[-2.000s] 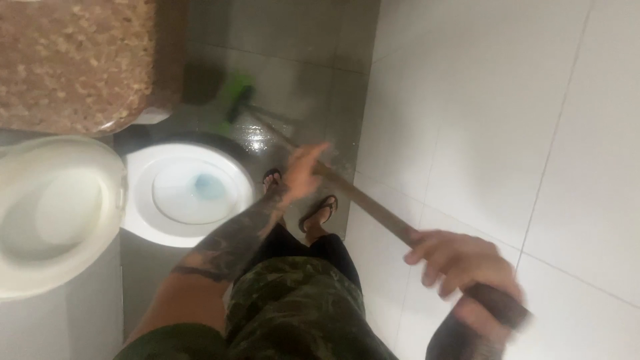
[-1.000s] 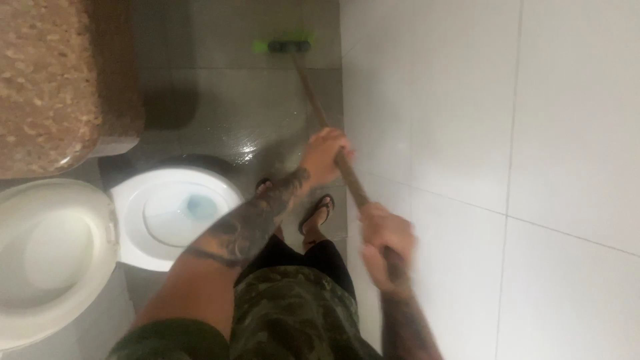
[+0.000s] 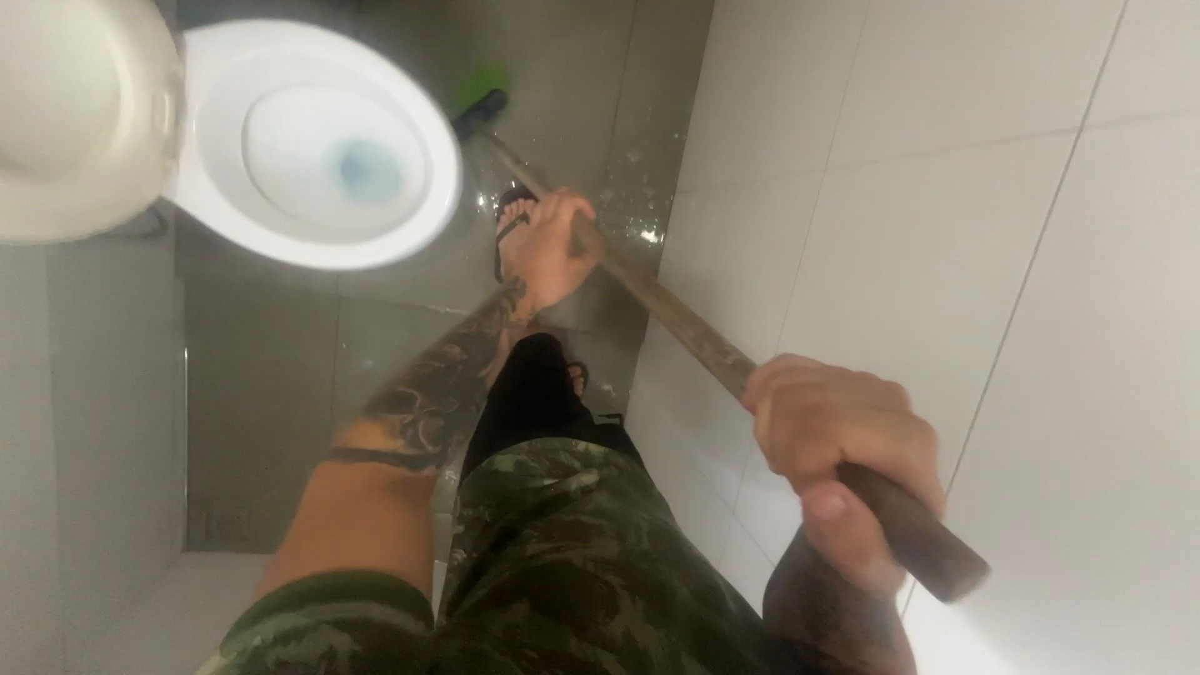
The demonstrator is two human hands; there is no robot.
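Observation:
A long wooden handle (image 3: 689, 323) runs diagonally from upper left to lower right, ending in a broom head (image 3: 480, 114) with dark body and blurred green bristles on the wet floor, beside the toilet bowl. My left hand (image 3: 555, 246) grips the handle partway down, above my sandalled foot. Close to the handle's top end, my right hand (image 3: 844, 450) is closed around it, near the white wall; the brown tip sticks out past the palm.
The white toilet bowl (image 3: 323, 145) holds bluish water, its lid (image 3: 70, 122) raised at the left. White tiled wall (image 3: 937, 216) stands close on the right. Grey floor tiles (image 3: 258, 412) have wet, shiny patches; my sandalled feet stand there.
The broom head swung from beside the toilet out along the floor a second ago, and is now back near the bowl. Both hands have stayed on the handle. The view has shifted; the brown counter is out of sight.

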